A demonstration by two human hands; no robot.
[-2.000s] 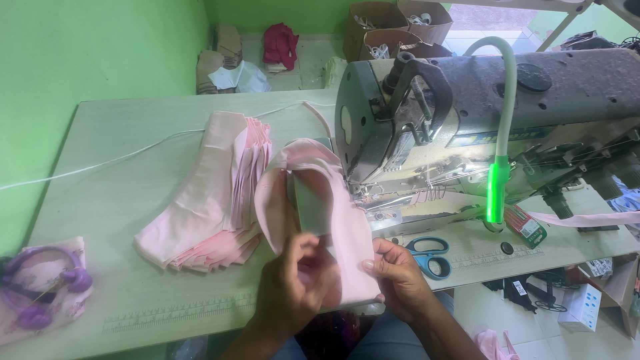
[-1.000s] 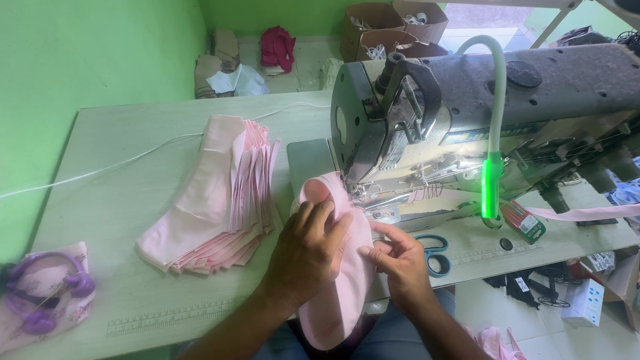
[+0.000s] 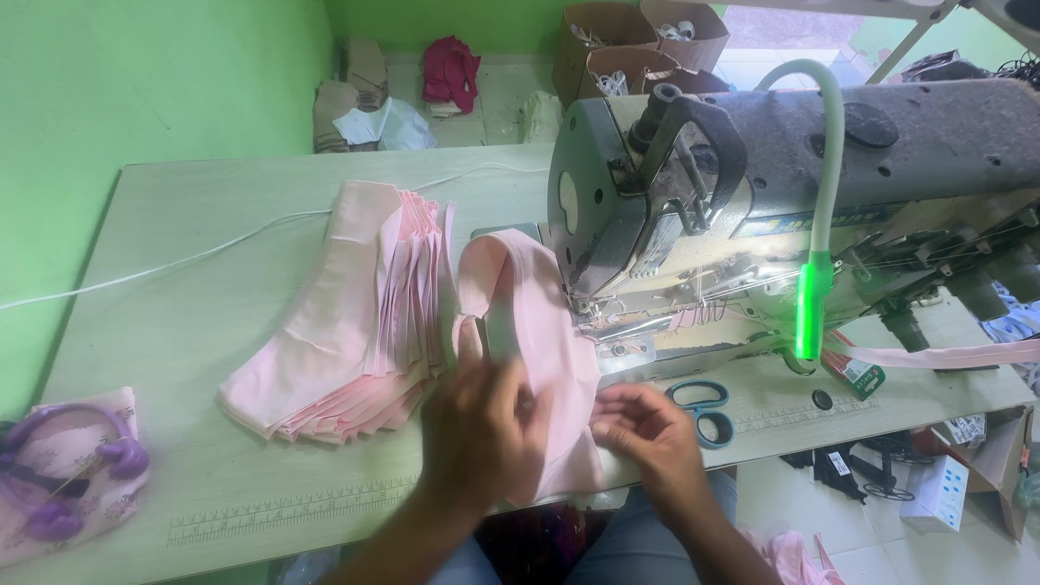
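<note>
A looped pink fabric piece (image 3: 552,349) lies over the front of the industrial sewing machine (image 3: 780,162), beside its needle area. My left hand (image 3: 479,431), blurred, is over the piece's left edge; whether its fingers grip the cloth is unclear. At the right edge of the cloth, my right hand (image 3: 646,435) has its thumb and fingers on the fabric, pinching it. Left of the loop lies a fanned stack of pink fabric pieces (image 3: 325,325). Blue-handled scissors (image 3: 707,410) rest right of my right hand. A lamp glowing green (image 3: 808,313) hangs by the machine.
Purple headphones (image 3: 73,471) sit on floral cloth at the left. A ruler scale (image 3: 292,512) runs along the table's front. A white cord (image 3: 179,260) crosses the table. A black disc (image 3: 821,399) and a red-green packet (image 3: 853,370) lie at right. Cardboard boxes (image 3: 605,32) stand behind.
The pink piece, bunched under my left hand a second ago, is spread into a tall loop again. My left hand has moved down and left; my right hand stays at the cloth's right edge.
</note>
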